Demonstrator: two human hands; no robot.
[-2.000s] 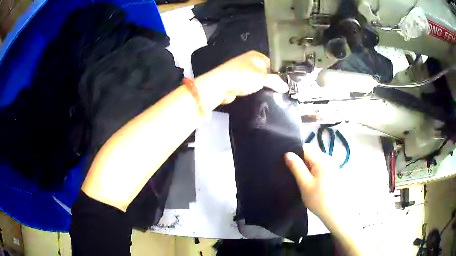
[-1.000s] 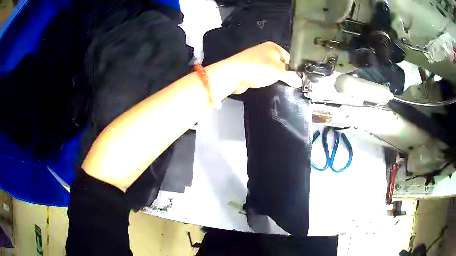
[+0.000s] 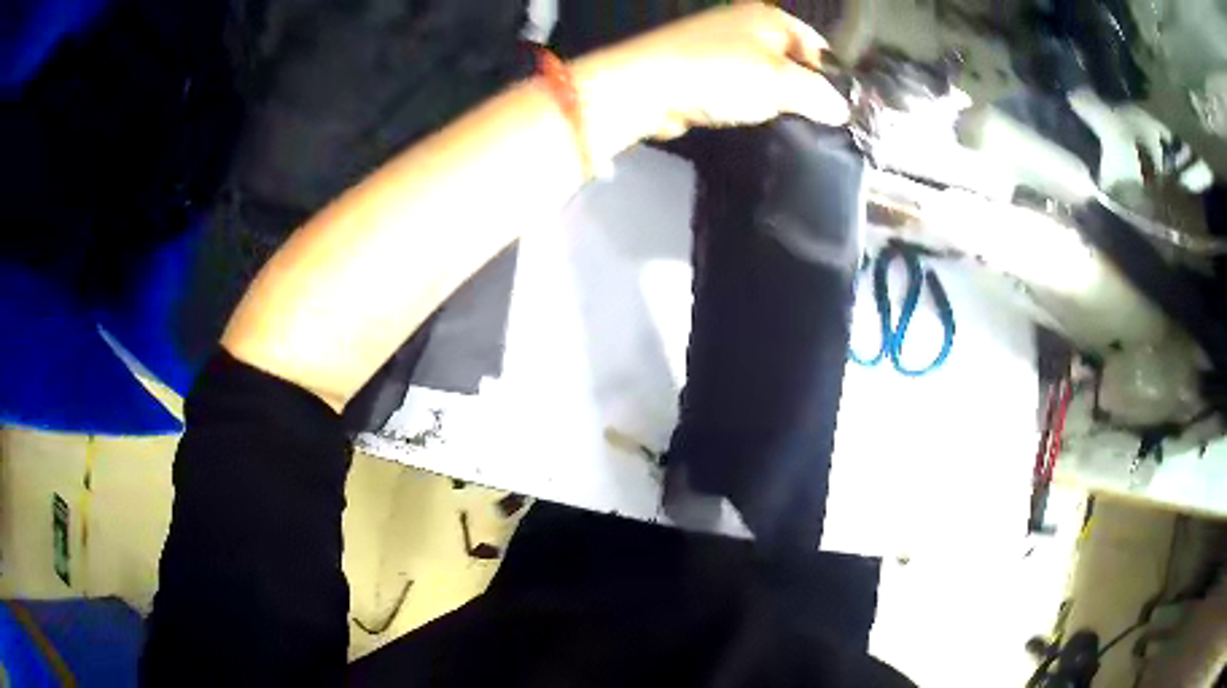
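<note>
A black fabric panel (image 3: 767, 323) lies lengthwise on the white table, from the needle area down to the front edge. My left hand (image 3: 733, 67) is at its upper end, fingertips close together by the small metal parts of the presser foot (image 3: 868, 108), pressing or holding the fabric there. The picture is blurred, so the exact grip is hard to see. My right hand is not in view. The blue scissors handles (image 3: 918, 312) lie just right of the panel.
A big blue bin (image 3: 101, 350) with a dark fabric heap (image 3: 363, 121) is at left. The pale machine arm (image 3: 1009, 235) runs right of the needle. A red-handled tool (image 3: 1054, 430) lies at the right. Another blue object (image 3: 74, 638) is on the floor at lower left.
The view has tilted down, so table and machine sit higher in the picture. My right hand, on the panel two seconds ago, is out of view. My left hand stays by the needle.
</note>
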